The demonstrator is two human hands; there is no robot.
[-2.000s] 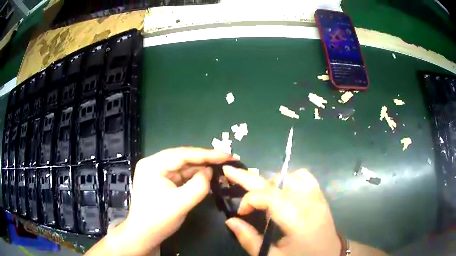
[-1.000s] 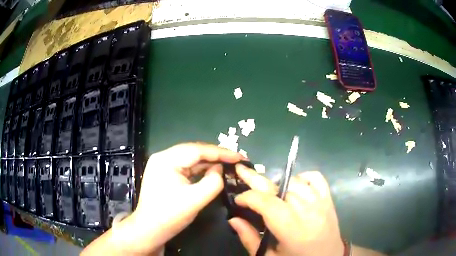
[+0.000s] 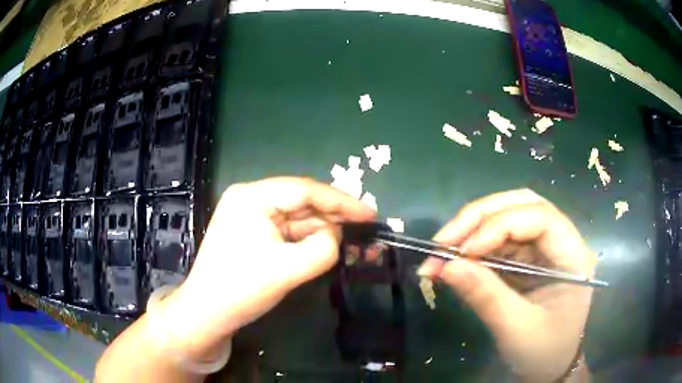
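My left hand [image 3: 277,247] holds a black phone housing [image 3: 370,314] by its upper end, thumb and fingers at the top left corner. The housing is blurred and dark against the green bench. My right hand [image 3: 516,262] holds thin tweezers [image 3: 523,269] between thumb and fingers, lying nearly level. One end of the tweezers reaches the housing's top edge; whether it touches is unclear. A pale scrap [image 3: 427,290] shows just below my right fingertips; I cannot tell if it is held or lies on the bench.
A black blister tray of housings [image 3: 142,196] fills the left. White liner scraps [image 3: 348,179] and cream scraps [image 3: 499,123] lie on the green bench mat [image 3: 292,97]. A smartphone in a red case [image 3: 544,60] is at the upper right. Another black tray [image 3: 668,224] is at the right edge.
The tweezers have swung from pointing away to nearly level, one end now at the housing. My right hand has moved right, off the housing. The view has shifted, so the bench sits higher.
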